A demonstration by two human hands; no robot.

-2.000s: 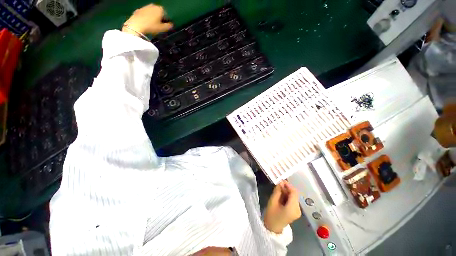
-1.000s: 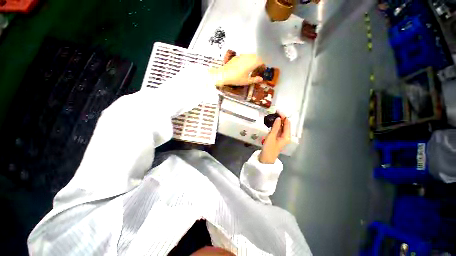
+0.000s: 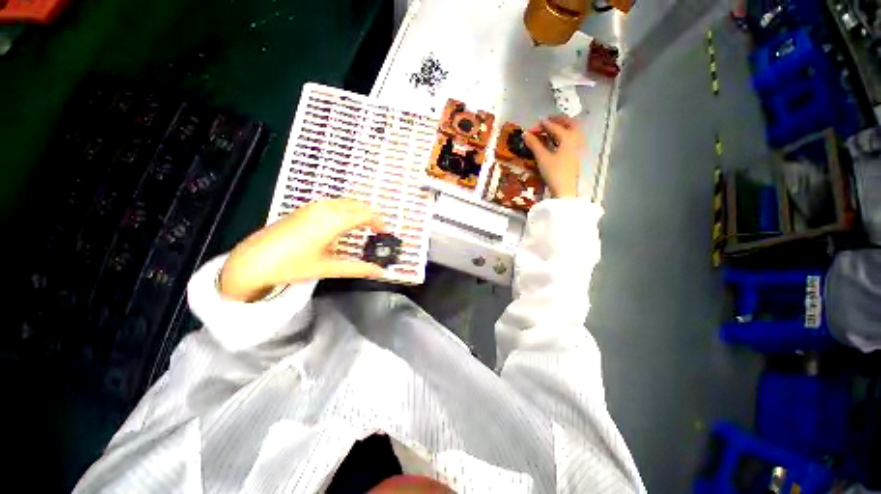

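Note:
My left hand [image 3: 307, 249] is over the lower part of the white slotted tray [image 3: 417, 275]. Its thumb and fingers grip a small round black unit [image 3: 383, 250] by its edge. My right hand [image 3: 562, 162] is at the upper right orange bin [image 3: 507, 145], which holds black parts. Its fingertips are close together at the bin, and whether they pinch a part cannot be told. Another orange bin [image 3: 447, 166] holds black parts, one [image 3: 466, 123] holds ring-like parts, and a reddish-brown bin [image 3: 515, 187] holds pale pieces.
Loose tiny black parts [image 3: 429, 73] lie on the white machine top [image 3: 483, 43]. A crumpled white wipe [image 3: 568, 95], a small reddish-brown block [image 3: 604, 59] and an amber-brown cylinder [image 3: 554, 21] are beyond the bins. A black compartment tray [image 3: 179, 207] lies on the green mat [image 3: 299, 39].
My left hand has moved from the bins back over the white tray and now holds a black unit. My right hand, which held a dark unit at the machine's front, has moved up to the bins.

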